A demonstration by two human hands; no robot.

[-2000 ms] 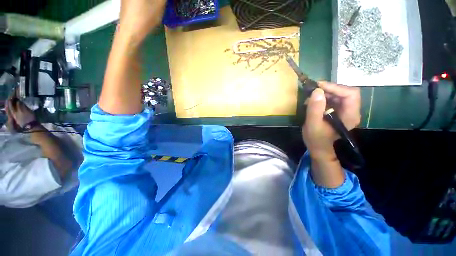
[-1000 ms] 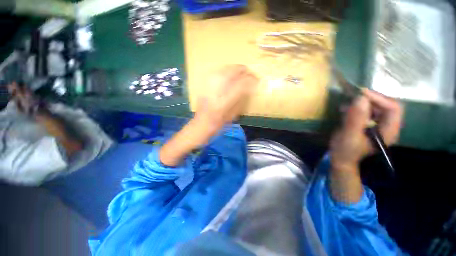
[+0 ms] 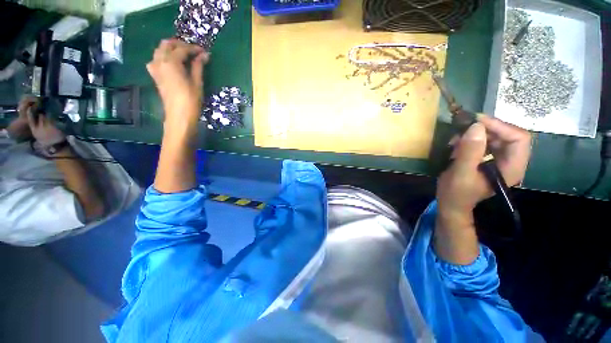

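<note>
My right hand holds a black soldering iron, its metal tip over the right edge of the tan board. My left hand is at the lower edge of the upper pile of small round components; its fingers are bent and I cannot tell if they hold anything. A second pile of dark and white components lies below, right of my left wrist. A small dark cluster lies on the board. Brownish metal bits lie above it, around a pale wire loop.
A blue parts bin and a black fan with a wire grille stand beyond the board. A white tray with silvery parts is at the right on the green mat. Another person's hands and white sleeve are at the left.
The small dark cluster now shows on the board; it was absent in the first frame. My left hand came over the board, then moved left to the upper pile. The iron stays in my right hand.
</note>
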